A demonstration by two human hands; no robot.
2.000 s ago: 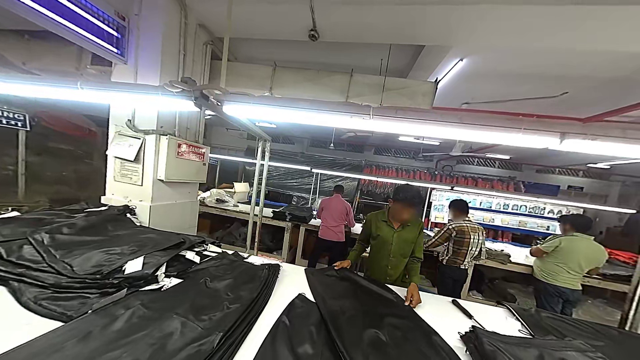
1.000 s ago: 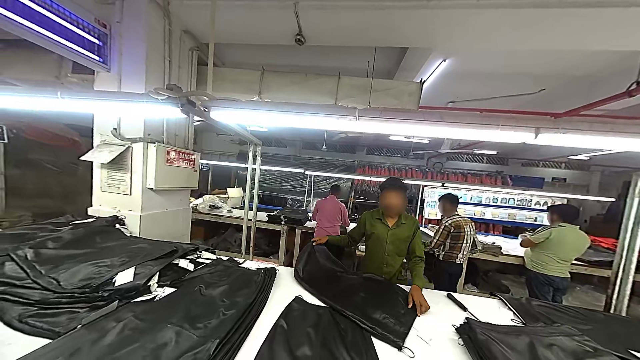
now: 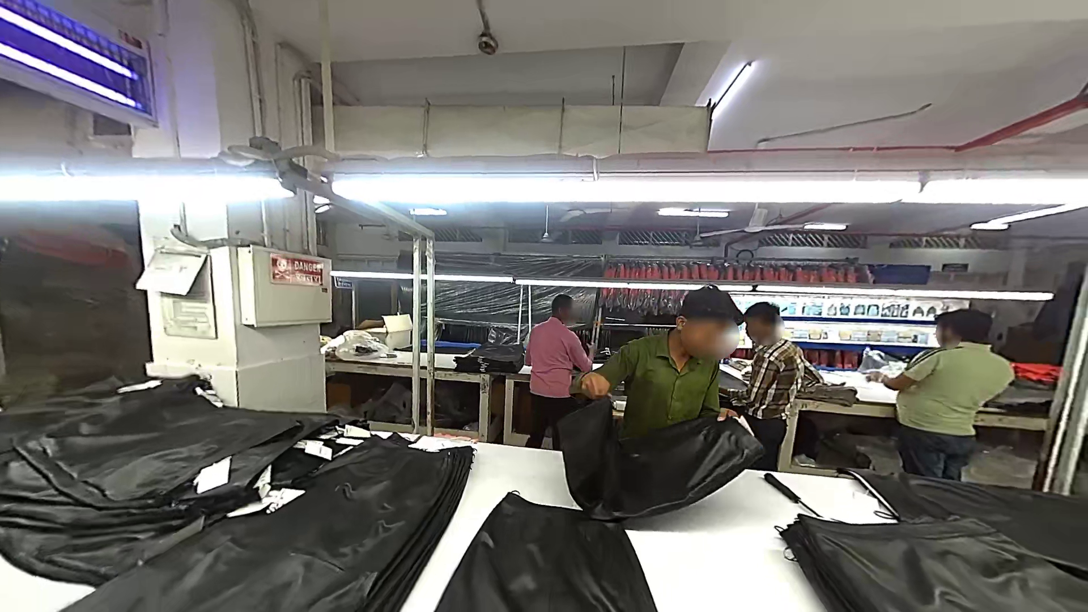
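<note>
Neither my left hand nor my right hand shows in the head view. Nearest to me on the white table [image 3: 714, 565] lies a black fabric piece [image 3: 544, 561]. To its left is a stack of black fabric pieces [image 3: 340, 518], and more black fabric [image 3: 127, 459] with white paper tags [image 3: 212, 474] lies beyond. Another black stack [image 3: 918, 561] is at the right. Across the table a co-worker in a green shirt [image 3: 671, 382] holds up a black fabric piece [image 3: 654, 467] with both hands. A black-handled tool [image 3: 780, 487] lies on the table, its kind unclear.
Behind are three more people at work tables [image 3: 399, 367], by racks of red items [image 3: 731, 274] and a lit shelf. A grey electrical box [image 3: 285, 297] with a danger sign hangs on a white pillar at the left. Tube lights [image 3: 595, 189] cross overhead.
The co-worker across the table has lifted the black fabric piece, which lay on the table two seconds ago; it now hangs in a curve between the co-worker's hands.
</note>
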